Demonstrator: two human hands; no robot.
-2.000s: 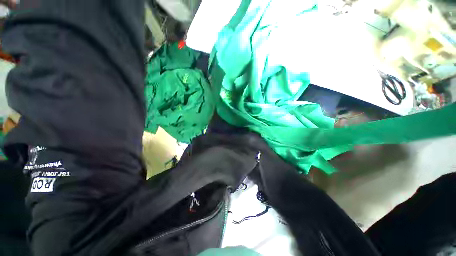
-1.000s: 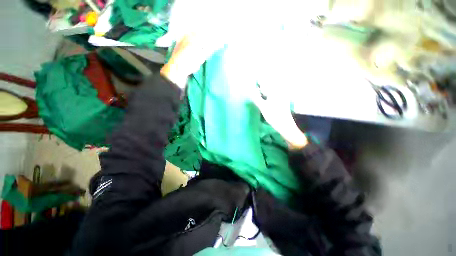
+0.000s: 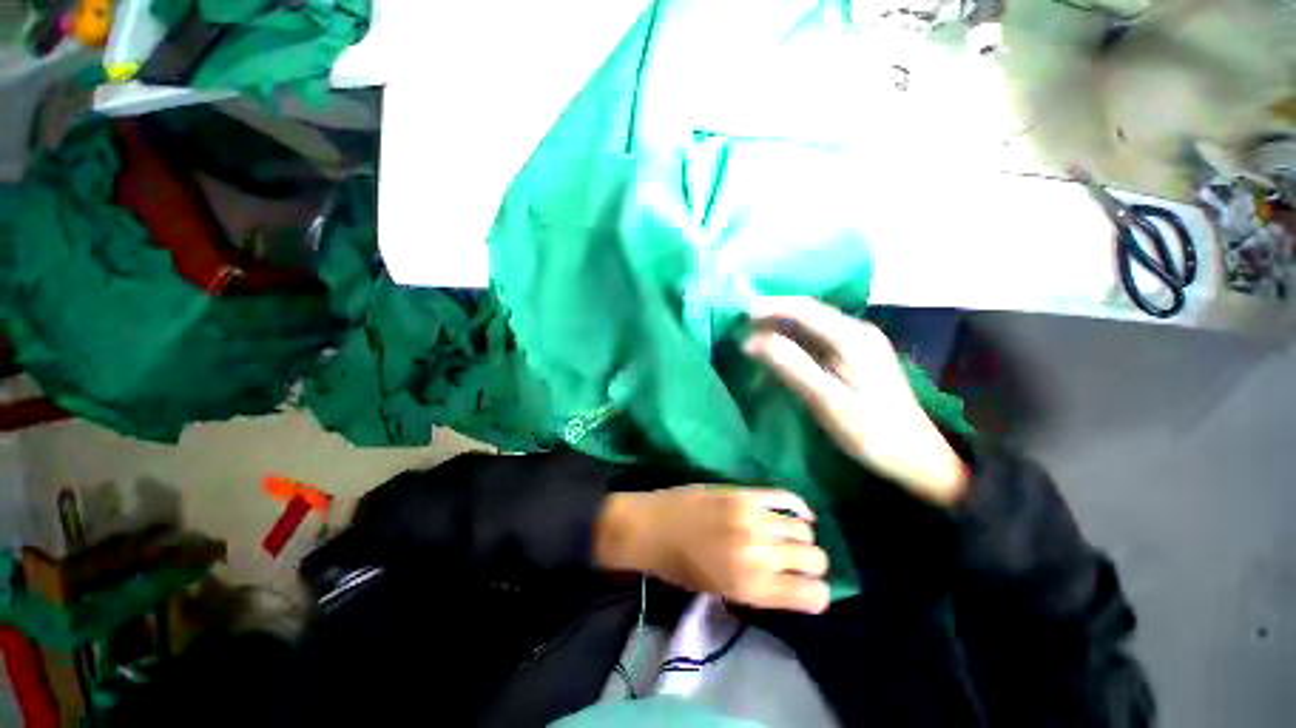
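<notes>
A bright green garment piece (image 3: pixel 569 256) hangs from the white table over my lap, washed out by glare near its top. Small yellow lettering shows at its lower left. My left hand (image 3: pixel 725 548) is low over my lap, its fingers curled on the lower edge of the cloth. My right hand (image 3: pixel 860 405) is above and to the right of it, on the cloth, slightly blurred. Its thumb and fingers are bent towards each other; whether they pinch cloth cannot be told. Black-handled scissors (image 3: pixel 1154 259) lie on the table at the right.
The white machine table (image 3: pixel 441 185) has its front edge beyond my hands. Part of a cream machine (image 3: pixel 1180 86) is blurred at the upper right. Crumpled green cloth (image 3: pixel 157 327) hangs at the left by a dark red chair (image 3: pixel 178 213). Red and orange scraps (image 3: pixel 294 515) lie on the floor.
Both hands have come back from the glare towards my lap. My left hand has moved down and right. The cloth is spread across the table edge, and its long strip no longer stretches right.
</notes>
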